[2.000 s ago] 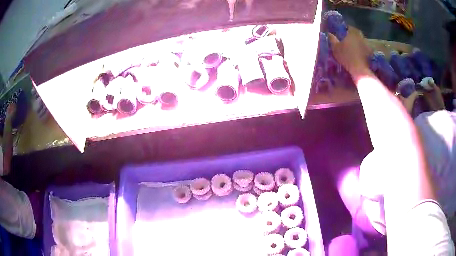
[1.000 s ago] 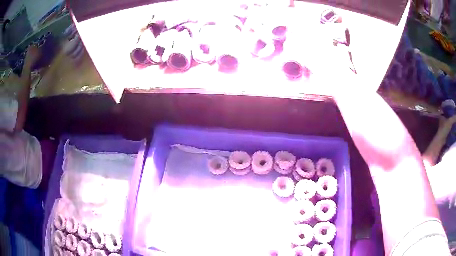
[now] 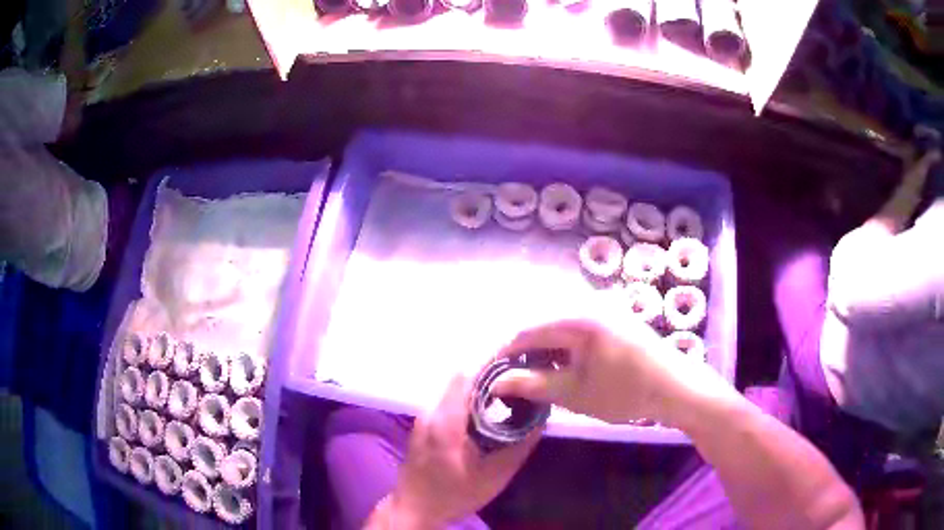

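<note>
My left hand (image 3: 445,455) holds a dark tubular part (image 3: 509,422) with its open round end facing up, over the near edge of the large tray. My right hand (image 3: 590,367) is at the same part, with fingers at and partly inside its open end. Whether the right fingers grip a separate small piece there cannot be told. Pale toothed rings (image 3: 560,206) stand in the large purple-blue tray (image 3: 538,155) along its far and right sides, on a glaring white liner (image 3: 414,280).
The side tray (image 3: 233,178) at left holds a block of upright notched pieces (image 3: 178,395). The lit box (image 3: 518,50) beyond holds dark-ended tubular parts (image 3: 627,23). People's white sleeves show at left (image 3: 52,217) and right (image 3: 880,300).
The view has tilted down. My right arm has come back from the lit box to the lap side. My left hand has come into view with the dark tubular part.
</note>
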